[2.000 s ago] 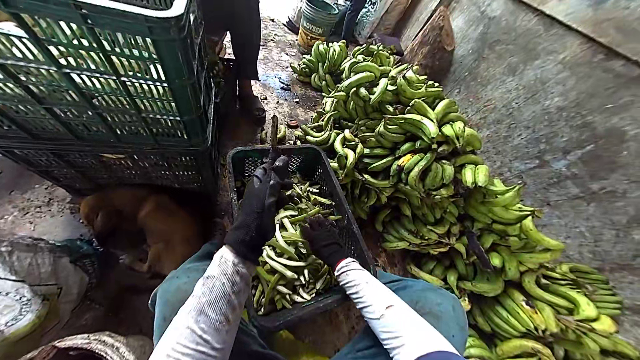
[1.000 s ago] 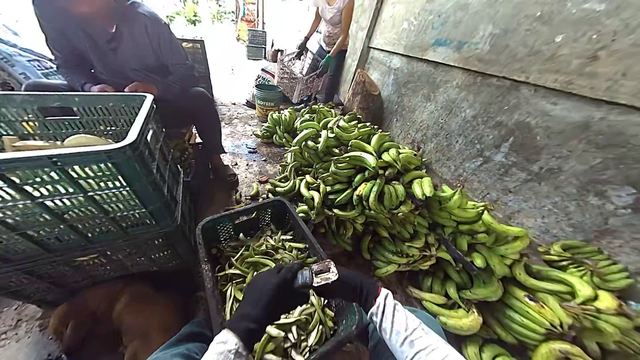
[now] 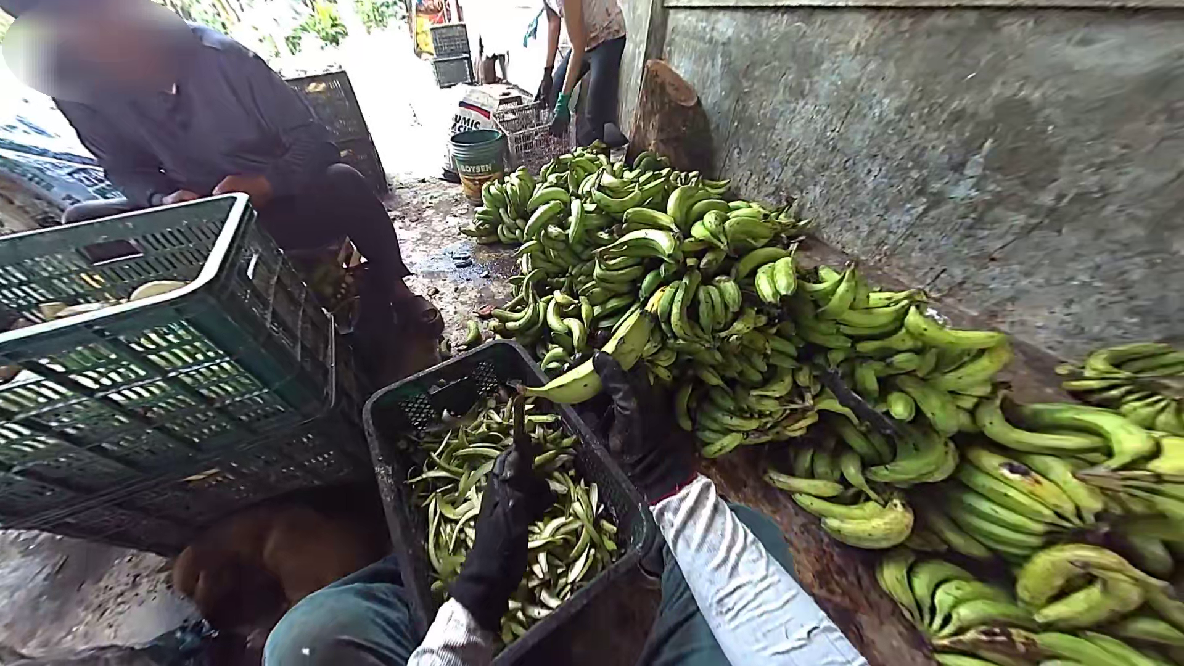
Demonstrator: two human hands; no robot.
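My right hand (image 3: 638,430), in a black glove, grips a green plantain (image 3: 583,379) over the right rim of a black plastic crate. The fruit's stem end points left. My left hand (image 3: 509,509), also black-gloved, is closed on a thin dark blade (image 3: 520,430), held upright just below the plantain's tip; its handle is hidden in the glove. Green and pale peel strips (image 3: 564,546) fill much of the black crate (image 3: 384,462) between my knees. To the right lies a large heap of green plantain bunches (image 3: 684,277).
Stacked green plastic crates (image 3: 231,305) stand at left, peeled fruit in the top one. A seated person (image 3: 213,120) is behind them, and another person (image 3: 587,55) bends near a bucket (image 3: 478,162). A brown dog (image 3: 287,555) lies by my leg. A concrete wall (image 3: 925,139) runs along the right.
A whole plantain is now in my right hand. The pale piece seen between my hands one second ago is gone from them, and my hands are farther apart. The view has tilted up since two seconds ago.
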